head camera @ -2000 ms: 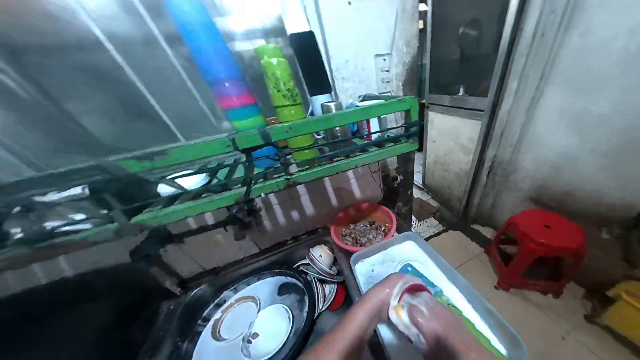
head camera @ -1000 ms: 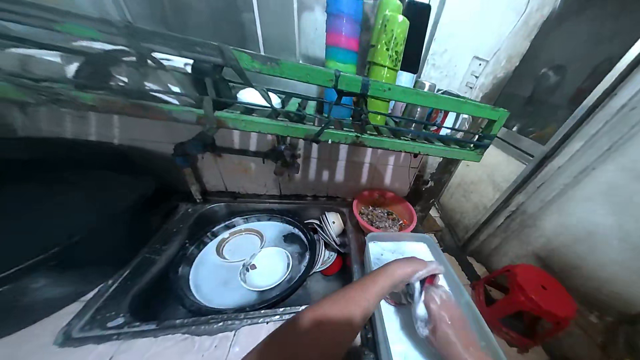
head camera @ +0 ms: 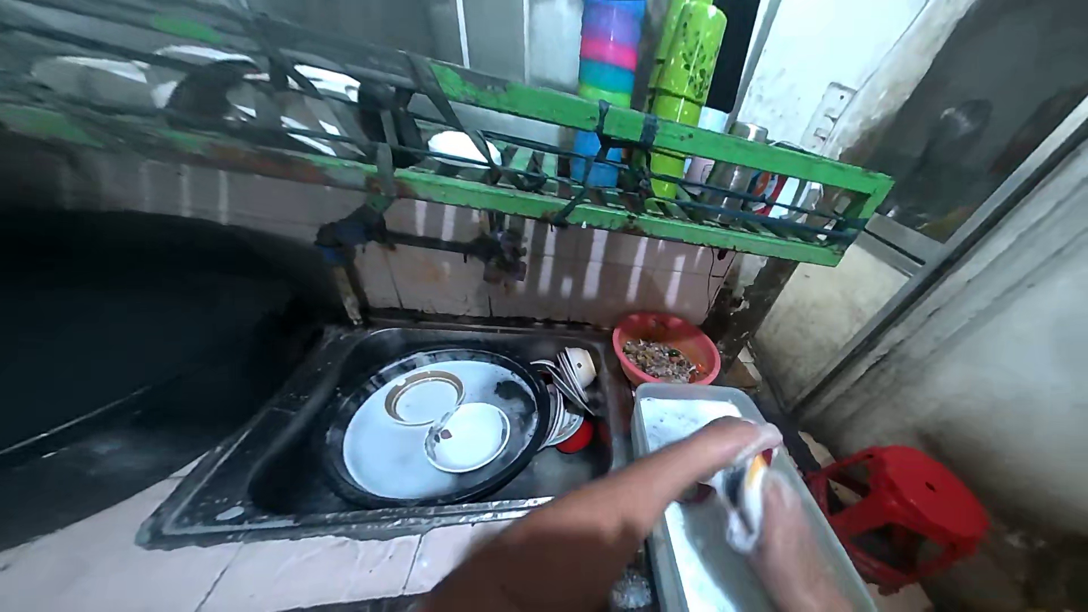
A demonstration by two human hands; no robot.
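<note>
Both my hands are together over a translucent plastic tub [head camera: 680, 544] of whitish, sudsy water at the lower right. My left hand [head camera: 735, 446] reaches across from the lower middle and grips a small soapy item [head camera: 738, 501], pale with dark and yellow parts, too blurred to name. My right hand [head camera: 786, 527], covered in suds, holds the same item from the lower right. In the sink left of the tub, a round black basin [head camera: 340, 463] of cloudy water holds two dishes [head camera: 467, 438]. Plates and a bowl [head camera: 580, 367] stand tilted between the basin and the sink's right wall.
A red bowl [head camera: 625, 361] of food scraps stands behind the tub. Above the sink runs a green rack [head camera: 731, 149] with stacked cups [head camera: 680, 93] and dishes. Pipes and a tap [head camera: 506, 255] are on the tiled wall. A red plastic stool [head camera: 926, 501] stands at the right.
The view has swung, now showing more of the sink. My hands stay together over the tub around the soapy item. The green and blue things seen in the tub two seconds ago are not visible now.
</note>
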